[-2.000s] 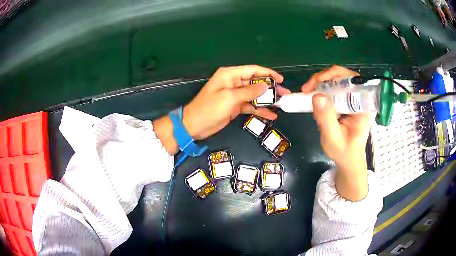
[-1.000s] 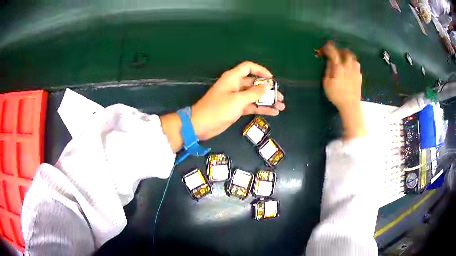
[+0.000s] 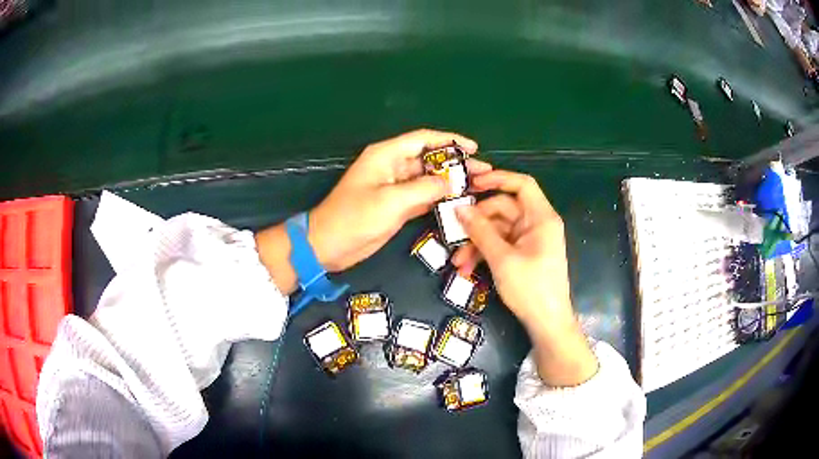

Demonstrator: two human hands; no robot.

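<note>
My left hand (image 3: 373, 193) holds an open smartwatch housing (image 3: 444, 161) between thumb and fingers, its gold-orange part at the top and white inside below. My right hand (image 3: 525, 246) pinches a white rectangular battery (image 3: 454, 220) just below that housing; whether the two touch is hard to tell. Several more open housings lie on the dark green surface below my hands, among them one (image 3: 432, 252) beside my right fingers and one (image 3: 414, 344) in the lower cluster. A blue wrist strap (image 3: 308, 260) is on my left wrist.
A red compartment tray (image 3: 36, 309) is at the left edge, with a white paper slip (image 3: 126, 229) beside it. A white perforated mat (image 3: 678, 287) lies right, next to the dispenser controller (image 3: 772, 282) and syringe (image 3: 732, 222). A black piece (image 3: 677, 88) lies on the green belt.
The syringe has gone from my right hand to the right side. My right hand reached to the belt, then came back to my left hand with the battery. The belt's white piece is gone.
</note>
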